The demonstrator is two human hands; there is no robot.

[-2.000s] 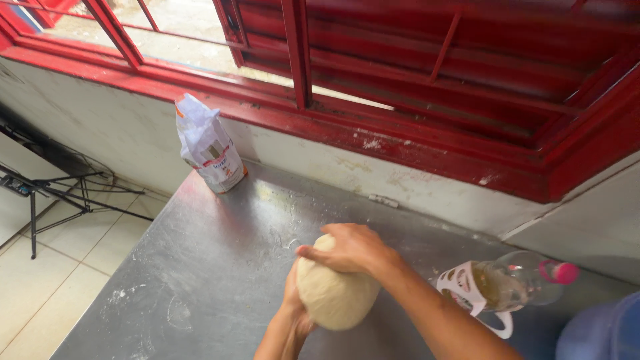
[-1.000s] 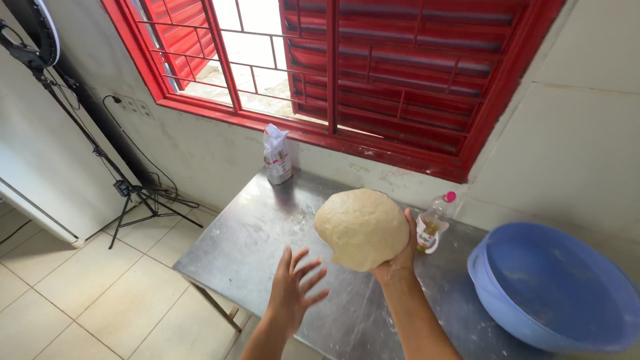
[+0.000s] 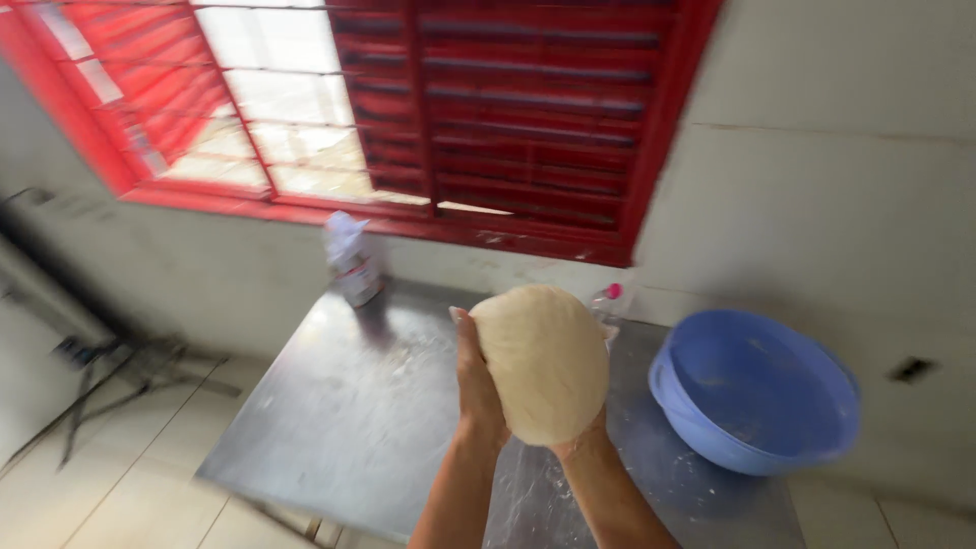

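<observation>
A large, smooth ball of pale dough is held up above the metal table. My left hand presses flat against its left side, fingers pointing up. Under the dough's lower right side is my right hand, its fingers mostly hidden behind the dough. Behind the dough stands a clear plastic bottle with a pink cap, partly covered by it. An open paper packet, dusted with flour or similar, stands at the table's back left corner.
On the table's right side sits a large blue plastic basin with residue inside. A red barred window is in the wall behind. White powder lies scattered on the tabletop. At left, a black tripod stands on the tiled floor.
My left hand, apart from the dough with spread fingers one second ago, now rests against it. Two seconds ago the dough was lower, at the tabletop. The view has shifted.
</observation>
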